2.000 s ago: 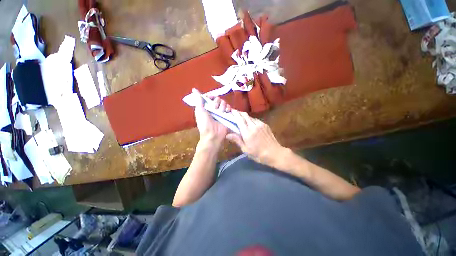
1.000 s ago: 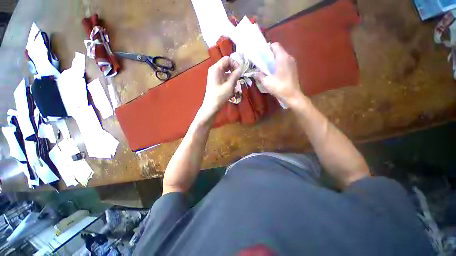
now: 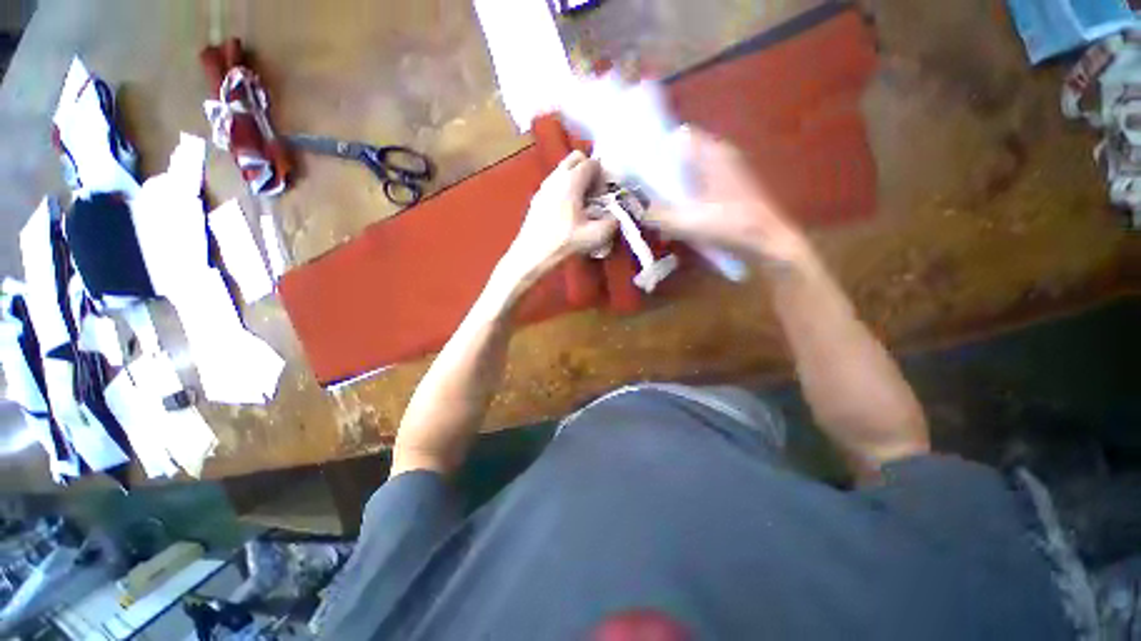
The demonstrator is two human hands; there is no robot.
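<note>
A long rust-orange fabric stack (image 3: 413, 269) lies across the table, with a dark layer showing at its far edge. Smaller gathered rust-orange pieces (image 3: 583, 286) lie on it under my hands. My left hand (image 3: 578, 213) has its fingers closed on the whitish tie strips (image 3: 642, 246) on top of these pieces. My right hand (image 3: 720, 207) is blurred, beside my left hand, with a blurred white paper (image 3: 632, 119) held in it. The right fingertips are partly hidden, and the knot area is too blurred to read.
Black shears (image 3: 398, 173) and a tied rust-red bundle (image 3: 247, 125) lie beyond the stack at left. White papers (image 3: 175, 269) with a dark piece (image 3: 106, 243) cover the left side. A light-blue box (image 3: 1074, 25) and a strip heap (image 3: 1111, 119) are far right. The scuffed table edge (image 3: 876, 328) is near me.
My hands have moved from left of the gathered pieces onto them. The white paper has come up in my right hand, and my left hand has taken hold of the tie strips.
</note>
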